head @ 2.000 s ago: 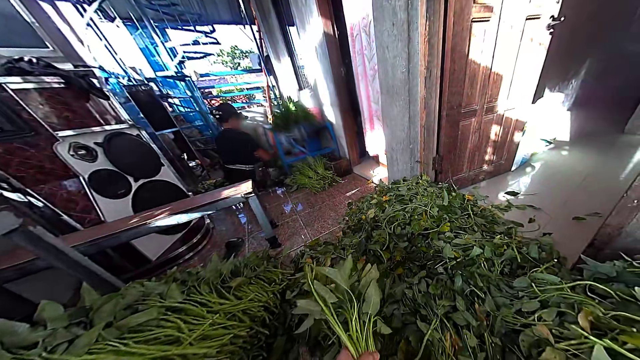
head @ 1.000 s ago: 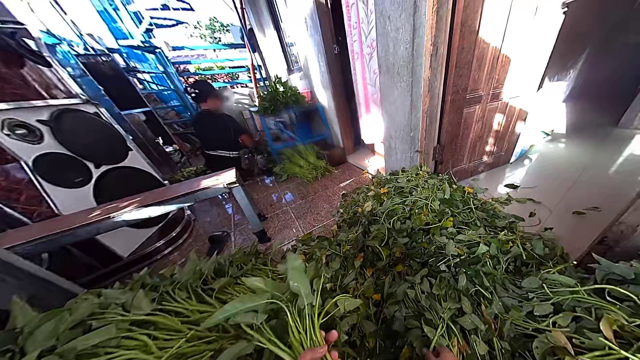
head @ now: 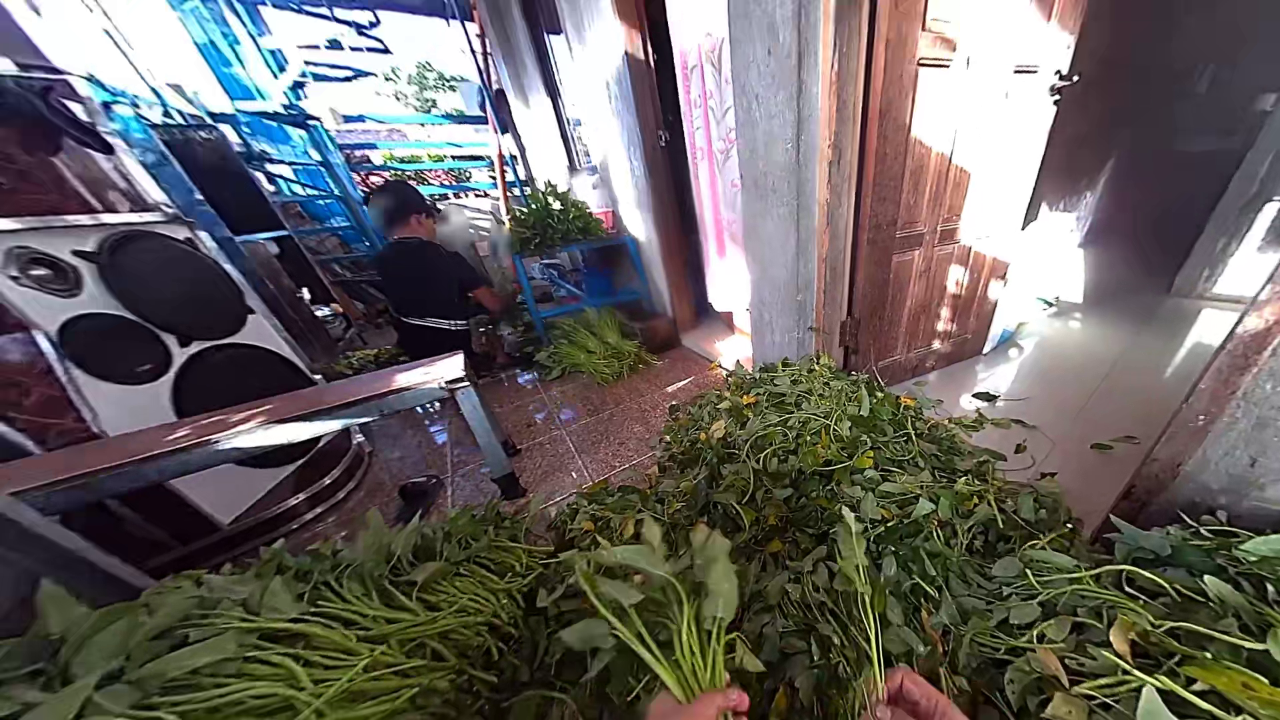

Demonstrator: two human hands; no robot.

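Observation:
At the bottom middle, my left hand [head: 700, 703] is closed around the stems of a small bunch of leafy greens [head: 680, 625], its leaves pointing up. To its right, my right hand [head: 908, 697] pinches a thin leafy stem [head: 868, 600] upright between thumb and fingers. Many long-stemmed greens [head: 370, 625] lie in a layer at the lower left. Behind my hands rises a large heap of loose leaves and stems [head: 800, 460], with some yellow leaves. More greens with long stems [head: 1120, 610] lie at the lower right.
A metal-framed bench [head: 240, 415] stands at the left, before a large speaker cabinet [head: 150, 330]. Farther back a person in dark clothes [head: 425, 285] is low down beside a blue stand [head: 590, 300] and a pile of greens [head: 597, 345]. A wooden door [head: 940, 210] stands at the right.
My right hand has come into clear view with a single stem in it; one second ago only its fingertips showed. My left hand still holds the bunch, now more upright.

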